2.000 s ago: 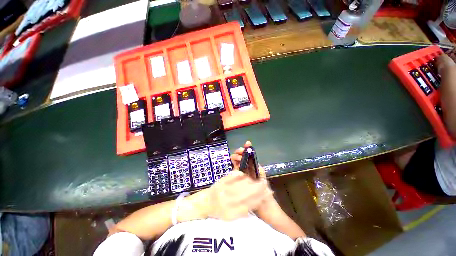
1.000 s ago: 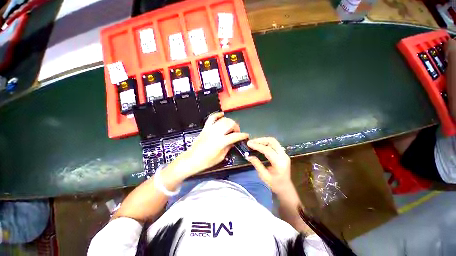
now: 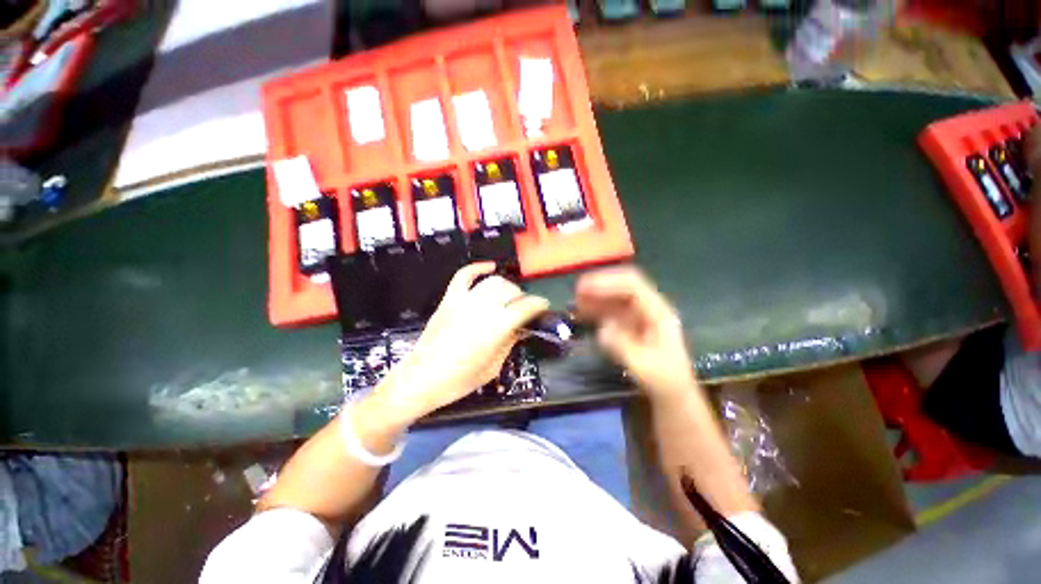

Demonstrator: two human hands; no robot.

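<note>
My left hand (image 3: 485, 325) holds a dark flip phone (image 3: 550, 329) by its end, above the bench's front edge. My right hand (image 3: 628, 319) is blurred, just right of the phone, with its fingers apart; no thing shows in it. Several open flip phones (image 3: 388, 285) lie side by side, black screen halves up and keypads toward me, partly hidden by my left hand and forearm. Behind them the red-orange tray (image 3: 282, 274) holds a front row of phones (image 3: 435, 207) with white labels. White paper slips (image 3: 429, 129) lie in most of its back pockets.
A second red-orange tray (image 3: 953, 139) with phones is at the right, beside another person's arm. A white and grey board (image 3: 217, 80) is at left rear. A blurred clear bottle (image 3: 831, 40) stands right rear. The green bench's front edge (image 3: 788, 361) curves before me; plastic scraps (image 3: 756, 447) lie below.
My hands were together on the phone; my right hand has moved off it to the right and up. My left hand still holds the phone. The view has shifted slightly, and the tray sits lower.
</note>
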